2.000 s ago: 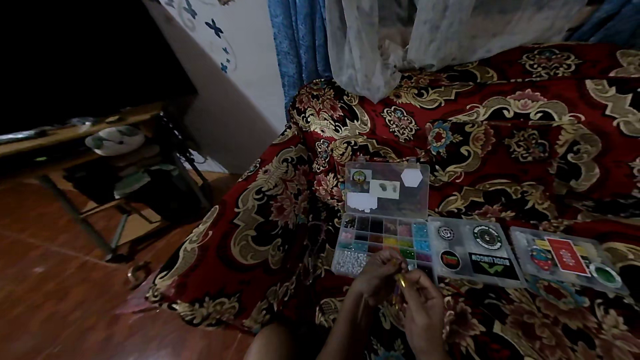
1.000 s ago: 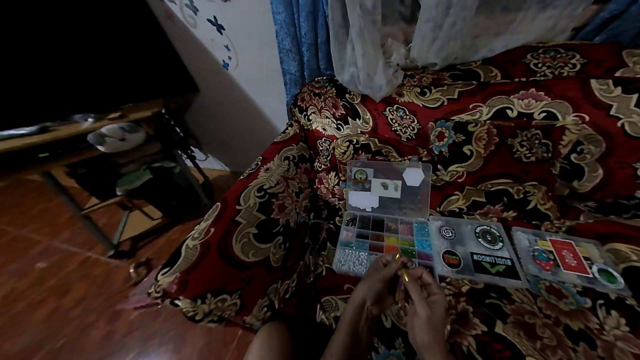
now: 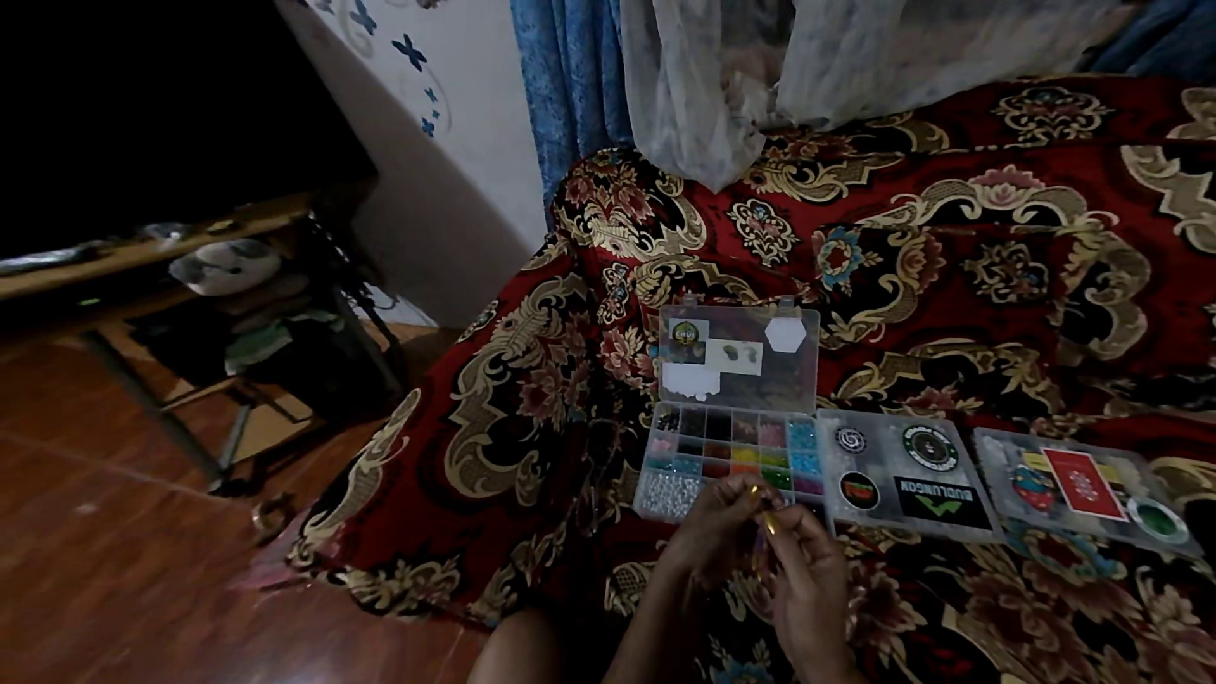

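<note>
My left hand [image 3: 719, 525] and my right hand [image 3: 807, 560] meet fingertip to fingertip at the front edge of an open clear plastic bead organizer [image 3: 679, 454]. Its compartments hold beads sorted by colour, and its raised lid [image 3: 788, 375] bears stickers. The thumb and fingers of each hand are pinched together; shiny yellow nails show. Whatever lies between the fingertips is too small and dark to make out. A faint purplish thing hangs beside my right fingers, too blurred to name. The hands cover the organizer's front right compartments.
Two closed clear plastic cases with stickers, one [image 3: 888, 475] beside the organizer and one [image 3: 1130, 465] farther right, lie on the sofa's red floral cover [image 3: 969, 370]. A wooden stand [image 3: 275, 220] with a dark screen is at left. White and blue curtains hang behind.
My hands stay together in front of the organizer, with only small shifts of the fingers. The cases have not moved.
</note>
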